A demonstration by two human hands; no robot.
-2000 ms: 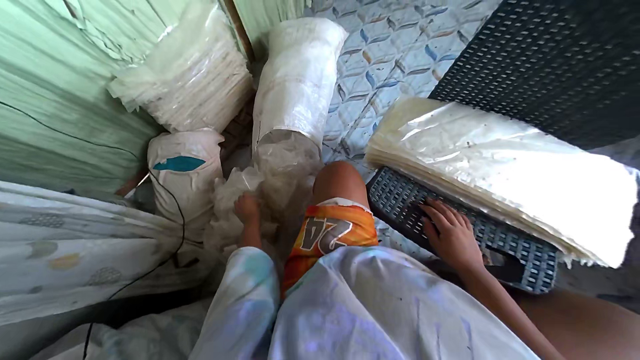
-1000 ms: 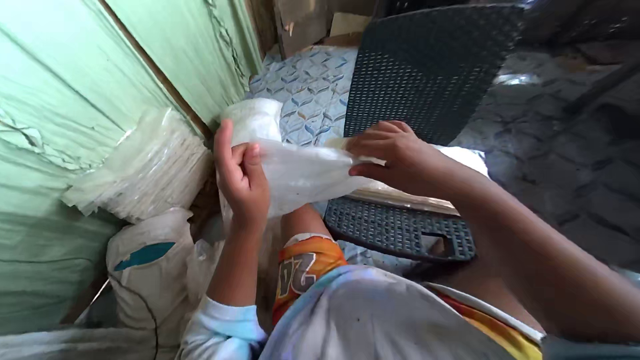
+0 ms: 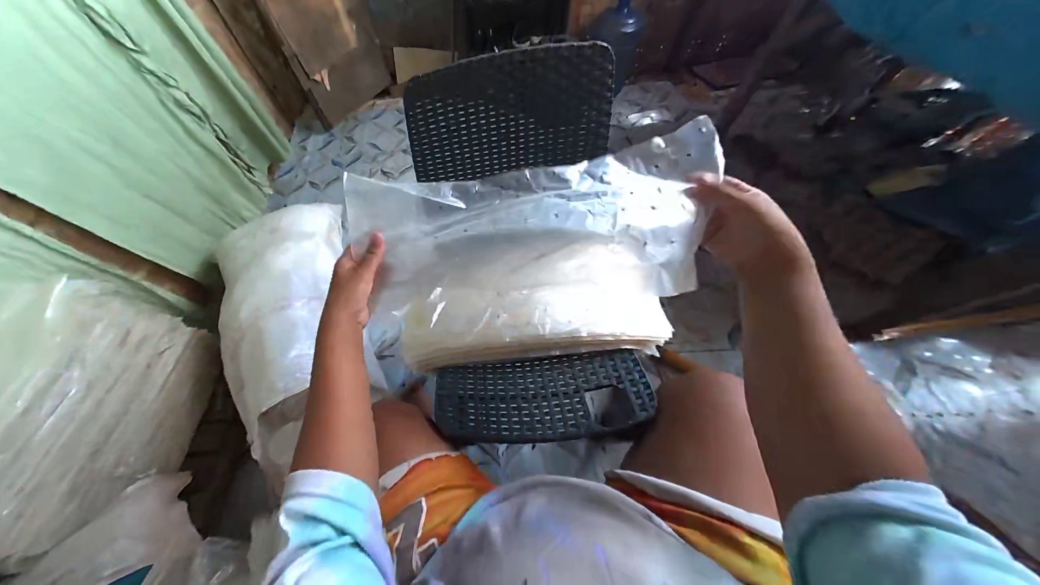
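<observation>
A clear plastic bag with small holes (image 3: 569, 199) is stretched between my two hands. My left hand (image 3: 356, 280) grips its left edge, thumb upward. My right hand (image 3: 743, 215) pinches its upper right corner. Just below and partly behind the bag lies a stack of flat plastic bags (image 3: 536, 317), seen in part through the film. That stack rests on the seat of a dark woven-pattern plastic chair (image 3: 520, 402), between my knees.
A full white sack (image 3: 272, 301) stands left of the chair. A bundle of plastic bags (image 3: 97, 406) leans by the green cloth wall (image 3: 122, 122). A blue water jug (image 3: 621, 32) stands behind the chair. Plastic sheeting (image 3: 967, 422) lies at the right.
My hands have moved apart, spreading the plastic bag over the stack. Two seconds ago my left hand was at the loose plastic and my right hand on the chair seat. The view has turned right.
</observation>
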